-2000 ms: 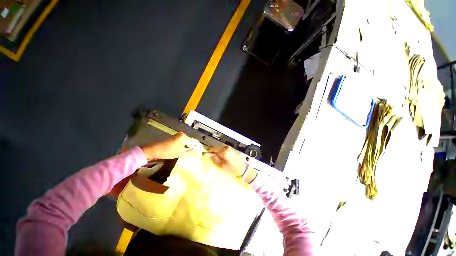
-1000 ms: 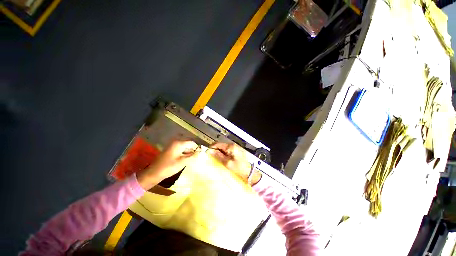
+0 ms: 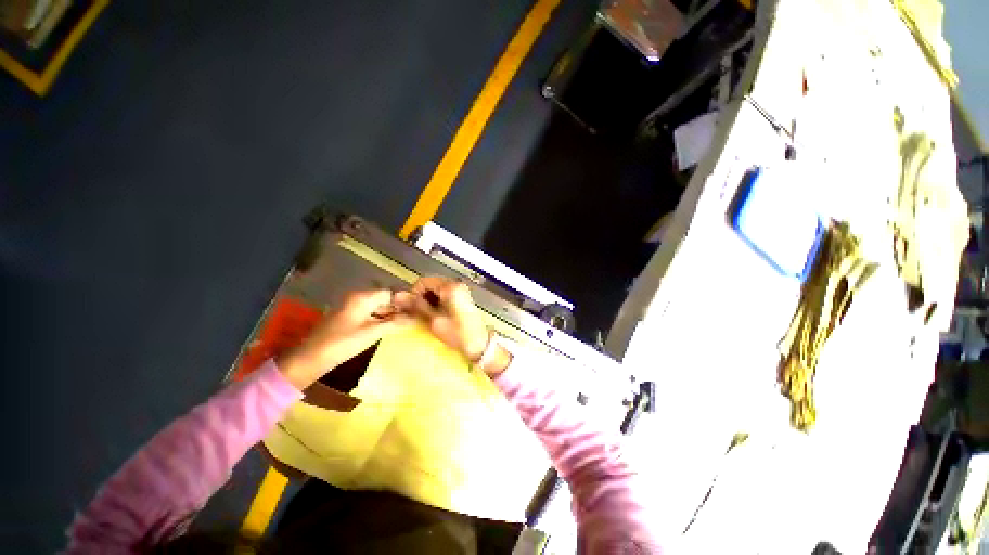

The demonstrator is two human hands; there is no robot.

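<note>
A yellow bag panel (image 3: 418, 417) hangs from my hands over the near side of the grey work board (image 3: 325, 271) and my dark apron. A dark brown patch (image 3: 345, 379) shows on its left part. My left hand (image 3: 352, 325) and my right hand (image 3: 453, 314) meet at the panel's far edge and pinch it between bent fingers. The fingertips nearly touch. The edge under the fingers is hidden. The panel's right part is washed out by glare.
A red-orange pad (image 3: 284, 328) lies at the board's left end. A rail (image 3: 493, 278) and a round black knob (image 3: 557, 317) run along its far side. The white table (image 3: 694, 379) on the right bears a blue-rimmed tray (image 3: 781, 222) and yellow strips (image 3: 819, 325).
My right hand has moved left, closer to my left hand, along the panel's edge. The red-orange pad, mostly hidden two seconds ago, shows now. The view has shifted slightly.
</note>
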